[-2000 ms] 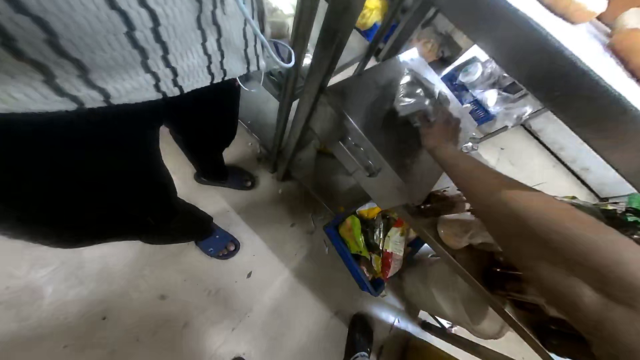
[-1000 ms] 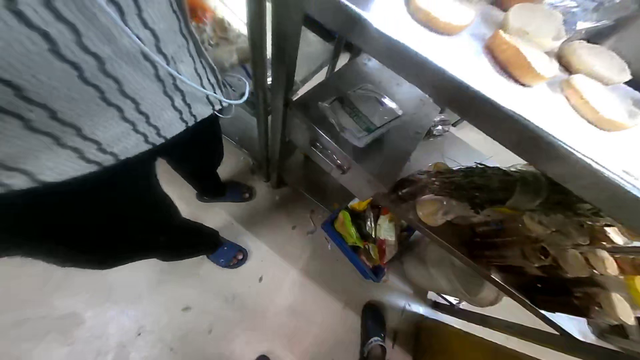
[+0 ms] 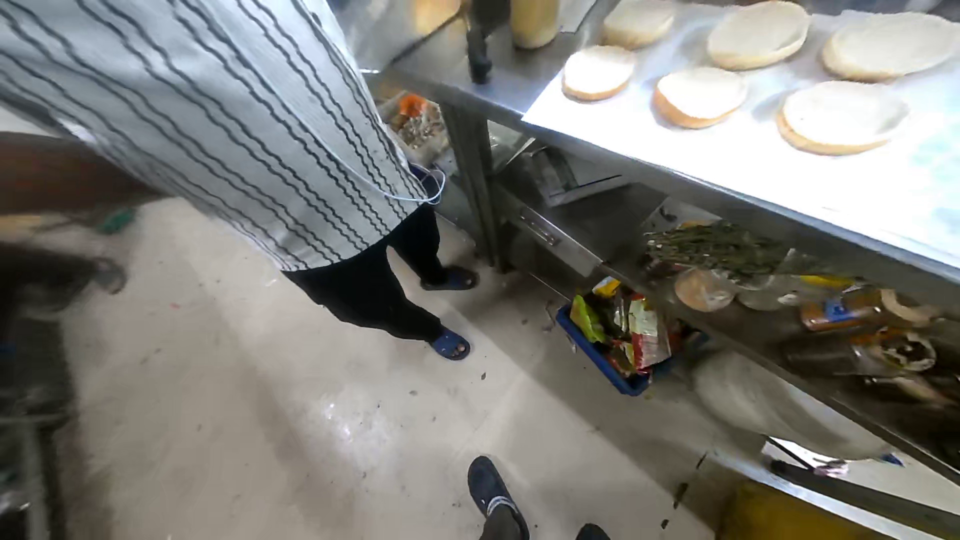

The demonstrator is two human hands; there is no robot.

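Observation:
Neither of my hands shows in the head view. Several halved bread buns, among them one bun half [image 3: 598,73] near the sheet's corner, lie cut side up on a white sheet [image 3: 750,161] on the steel counter. Below the counter, a steel drawer [image 3: 551,238] is built into the lower shelf, with a flat clear-and-white item [image 3: 570,180] on the shelf above it. Bundled green herbs [image 3: 720,247] and several jars and containers, such as an orange-brown jar [image 3: 840,309], crowd the shelf to the right.
A person in a striped top [image 3: 247,135] and blue sandals stands at the left by the counter's end. On the floor [image 3: 262,420] under the shelf sits a blue crate [image 3: 600,367] of packets. A large pale round container [image 3: 780,409] and a yellow object [image 3: 787,517] are at lower right.
Two seconds ago a hand reached over the lower shelf holding a clear, shiny item; it is out of view now. The view has swung, showing more of the counter and floor.

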